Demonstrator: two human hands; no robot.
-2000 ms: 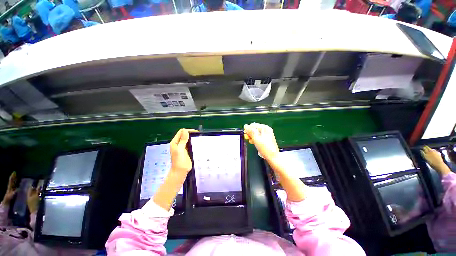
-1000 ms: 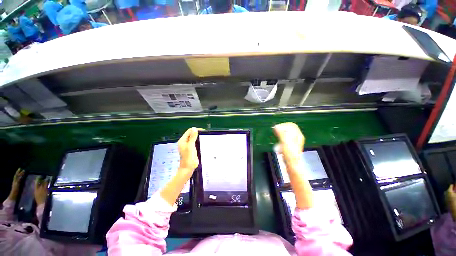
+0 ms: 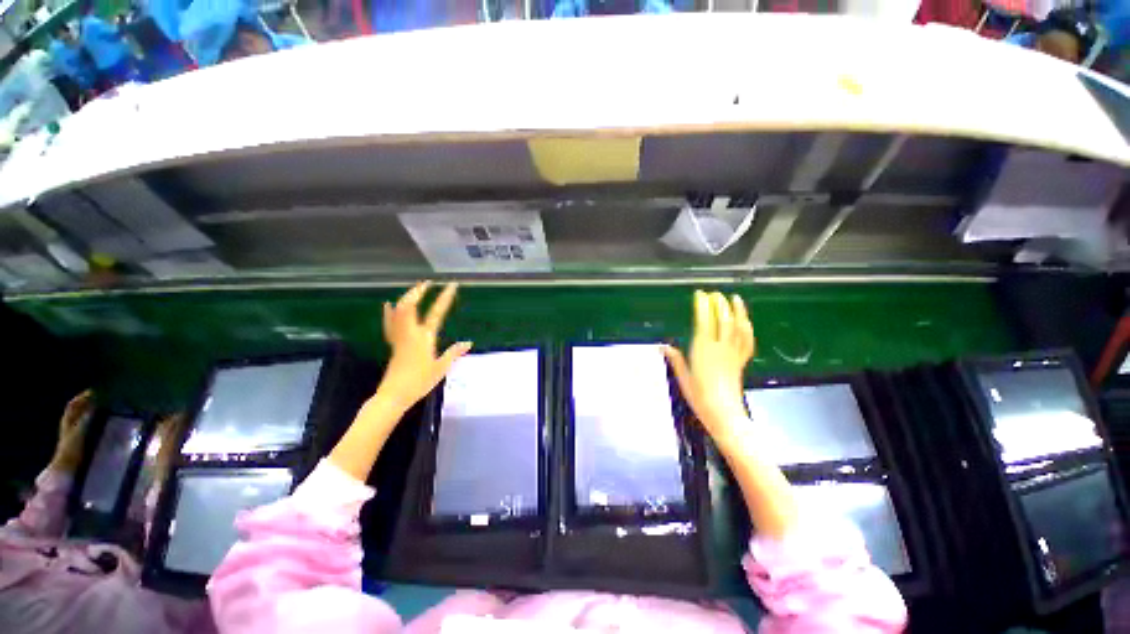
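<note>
Two tablets with pale lit screens lie side by side in a black tray (image 3: 620,564) in front of me. My left hand (image 3: 415,353) is open with fingers spread, its thumb at the top left corner of the left tablet (image 3: 488,434). My right hand (image 3: 716,359) is open, its thumb near the top right corner of the right tablet (image 3: 627,427). Neither hand holds anything that I can see. Whether the thumbs touch the tablets is unclear.
Tray stacks with two tablets each stand left (image 3: 258,403) and right (image 3: 812,421), with another further right (image 3: 1047,415). A white shelf (image 3: 558,74) crosses above the green bench surface (image 3: 570,310). A neighbour's hands (image 3: 77,427) hold a tablet at far left.
My left hand has let go of the right tablet's edge and moved left. My right hand has opened; the pale thing in it no longer shows. The view has shifted, and the right tablet lies level beside the left.
</note>
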